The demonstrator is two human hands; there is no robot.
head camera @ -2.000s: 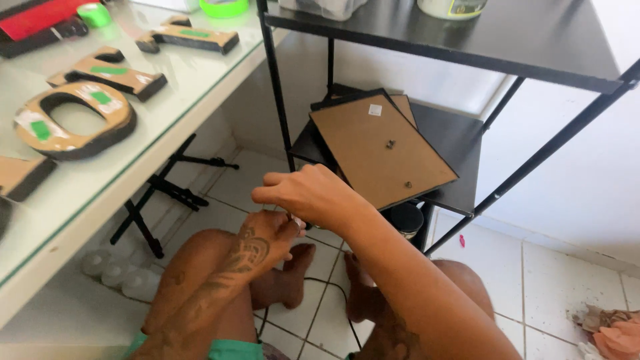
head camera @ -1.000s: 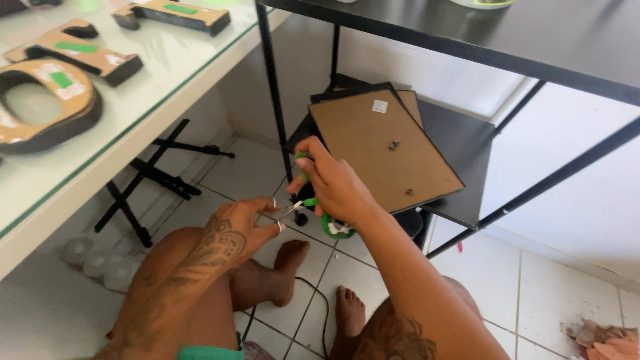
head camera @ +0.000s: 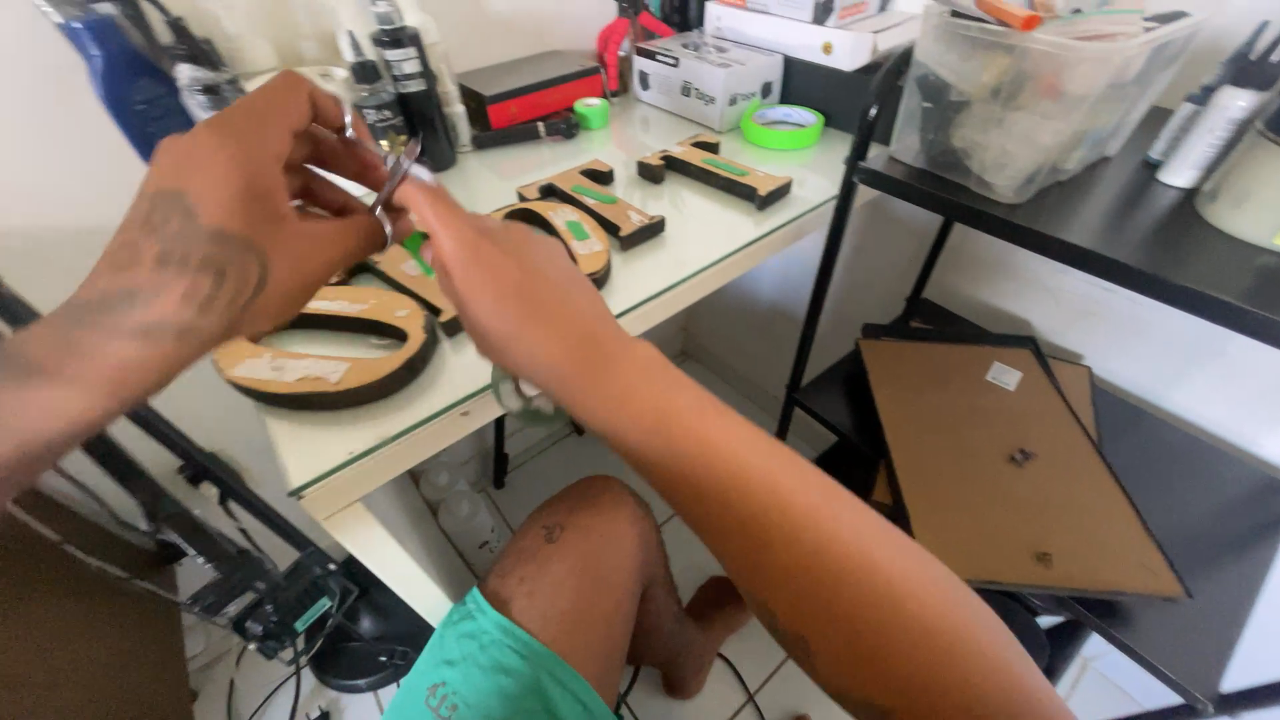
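Note:
Small metal scissors [head camera: 392, 185] are in my left hand [head camera: 235, 205], raised over the left part of the glass-topped table, its fingers at the handle loops. My right hand [head camera: 490, 265] is close against the scissor blades, its fingertips partly hidden. A roll of tape [head camera: 525, 393] hangs below my right hand, and a bit of green tape [head camera: 418, 252] shows by its fingers. Under and behind the hands lie thick letters with brown faces and black sides: an O [head camera: 392, 375], another O [head camera: 597, 262], and T shapes [head camera: 630, 212] [head camera: 765, 183], with green tape pieces on several.
A green tape roll [head camera: 783, 127], a small green roll [head camera: 591, 112], a red and black box [head camera: 530, 90] and bottles [head camera: 410, 85] stand on the table [head camera: 460, 405]. At right, a black shelf [head camera: 1060, 230] bears a plastic bin [head camera: 1030, 100]; brown boards [head camera: 1000, 470] lie below.
Both hands have moved from low over the floor to above the table. The scissors, seen between the hands a second ago, are now raised with them. The view has swung left.

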